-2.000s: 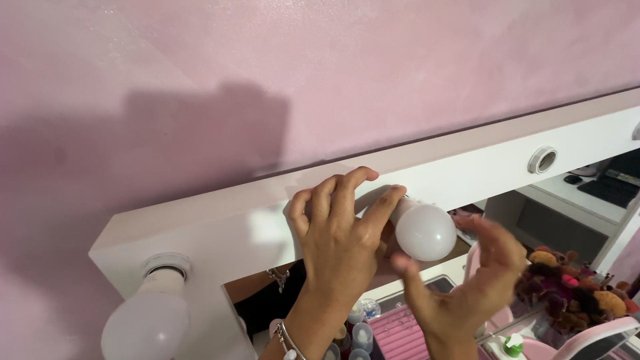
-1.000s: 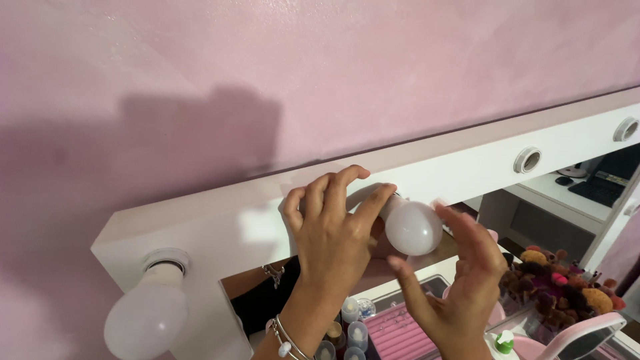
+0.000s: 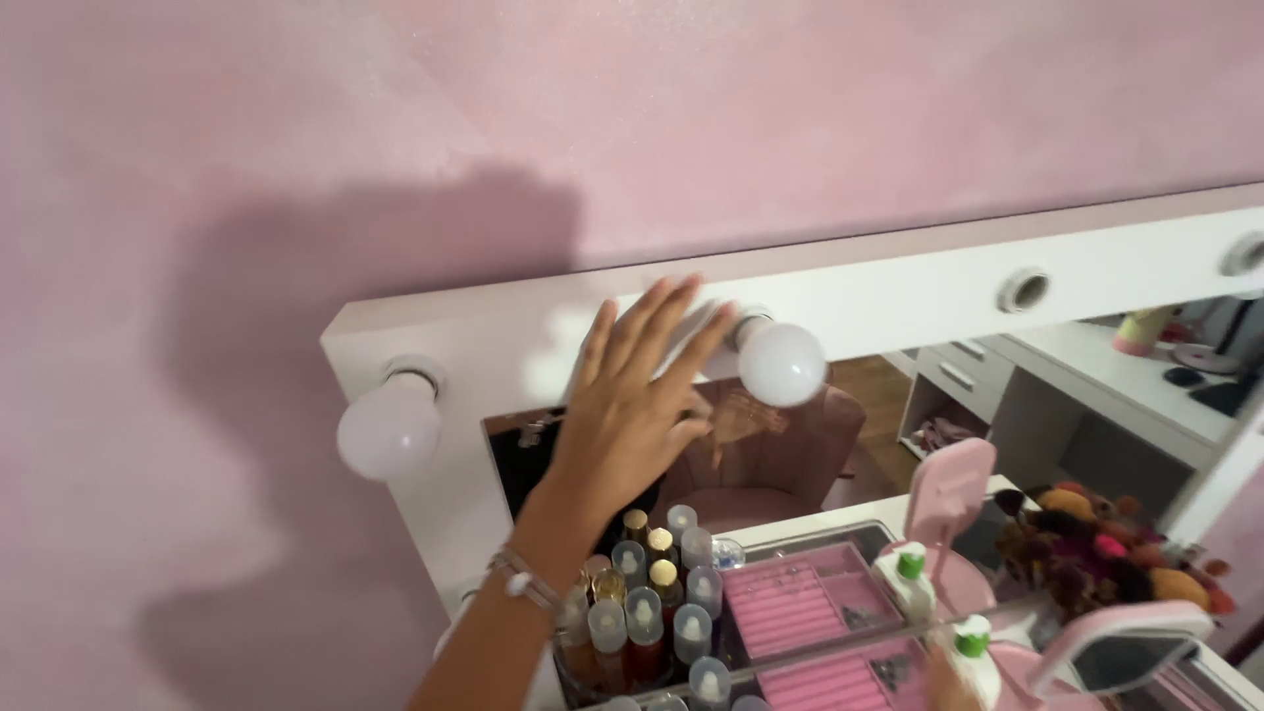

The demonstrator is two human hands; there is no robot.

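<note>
A round white light bulb (image 3: pixel 781 364) sits in a socket on the white frame (image 3: pixel 889 306) of a vanity mirror (image 3: pixel 869 464). My left hand (image 3: pixel 632 405), with a bracelet at the wrist, is just left of this bulb, fingers spread and holding nothing; its fingertips are near the frame. A blurred part of my right hand (image 3: pixel 953 671) shows at the bottom edge, below and right of the bulb; its fingers cannot be made out. Another white bulb (image 3: pixel 390 433) is fitted at the frame's left corner. An empty bulb socket (image 3: pixel 1025 290) lies farther right.
Below the mirror are several capped bottles (image 3: pixel 644 617), a pink jewelry tray (image 3: pixel 800 597), a white pump bottle with a green top (image 3: pixel 973 657) and a small pink-framed mirror (image 3: pixel 1126 657). Makeup brushes (image 3: pixel 1096 543) appear at the right. A pink wall (image 3: pixel 691 118) stands behind the frame.
My right hand has moved away from the bulb, down to the bottom edge of the view. My left hand's fingers have come away from the bulb's base. The view has shifted.
</note>
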